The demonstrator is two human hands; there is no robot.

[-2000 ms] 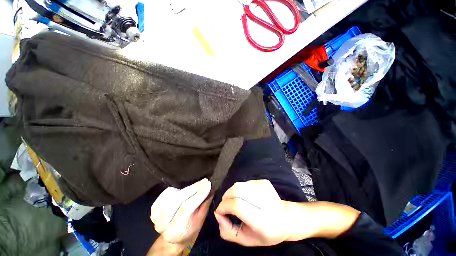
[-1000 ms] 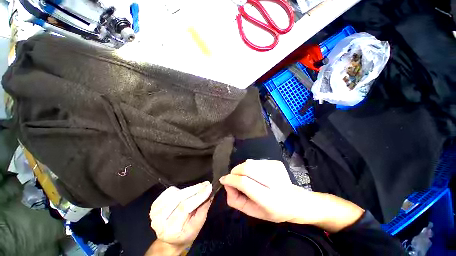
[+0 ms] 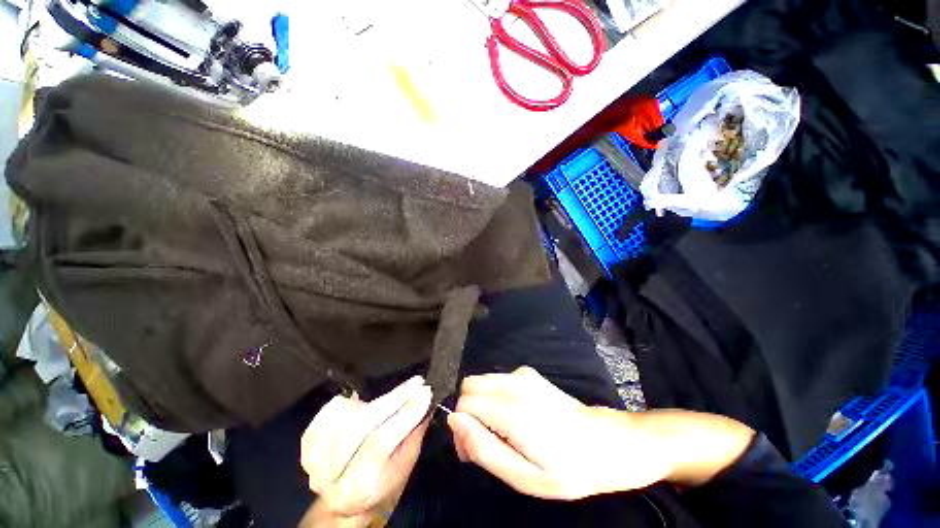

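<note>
A narrow dark brown-grey fabric strip point(image 3: 450, 338) runs down from the garment point(image 3: 340, 237) between my hands. My left hand point(image 3: 363, 446) pinches the strip near its lower part, thumb and fingers closed on it. My right hand point(image 3: 531, 433) is just right of the strip, its thumb and fingertips closed on a needle point(image 3: 443, 408). The needle shows as a thin pale glint pointing at the strip beside my left fingertips. Whether its tip is in the cloth cannot be told. No thread can be made out clearly.
Red-handled scissors point(image 3: 546, 52) and a pale yellow sliver point(image 3: 412, 91) lie on the white table point(image 3: 469, 144). A metal mechanism point(image 3: 222, 57) stands at top left. On the right are a blue crate point(image 3: 598, 196), an open plastic bag point(image 3: 722, 144) of small brown pieces and black cloth point(image 3: 783, 309).
My right hand moved from lower right up to the strip, then slightly down and away from it. The needle glint now shows at its fingertips. My left hand stays on the strip.
</note>
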